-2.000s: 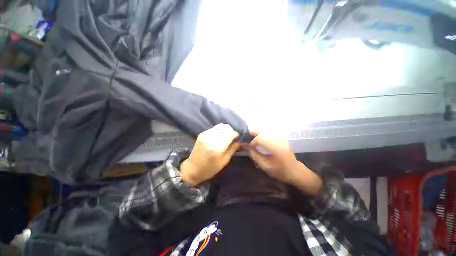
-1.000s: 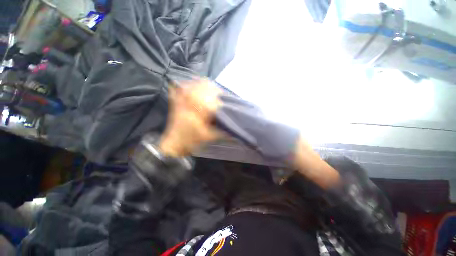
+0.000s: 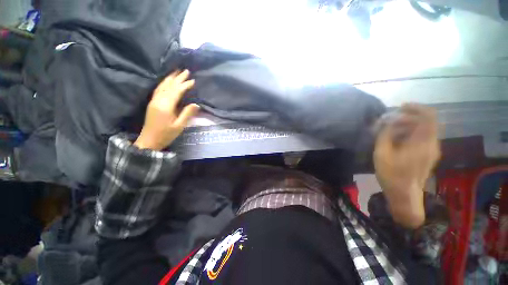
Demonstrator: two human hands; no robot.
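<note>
A dark grey jacket (image 3: 106,94) lies heaped at the left of the white machine table. Its sleeve (image 3: 312,108) stretches right along the table's front edge. My left hand (image 3: 168,108) rests on the cloth near the sleeve's upper part, fingers spread. My right hand (image 3: 408,150), blurred, is closed on the sleeve end at the right. The exact grip of its fingers is hidden by blur.
The table's front edge carries a printed ruler strip (image 3: 239,136). Part of the sewing machine shows at the top right, washed out by glare. A red basket (image 3: 459,195) stands at the lower right. More grey cloth (image 3: 69,234) lies at the lower left.
The sleeve now reaches further right, drawn out by my right hand. My left hand has moved left from the table edge and, since the blurred earlier frame, lies open on the cloth.
</note>
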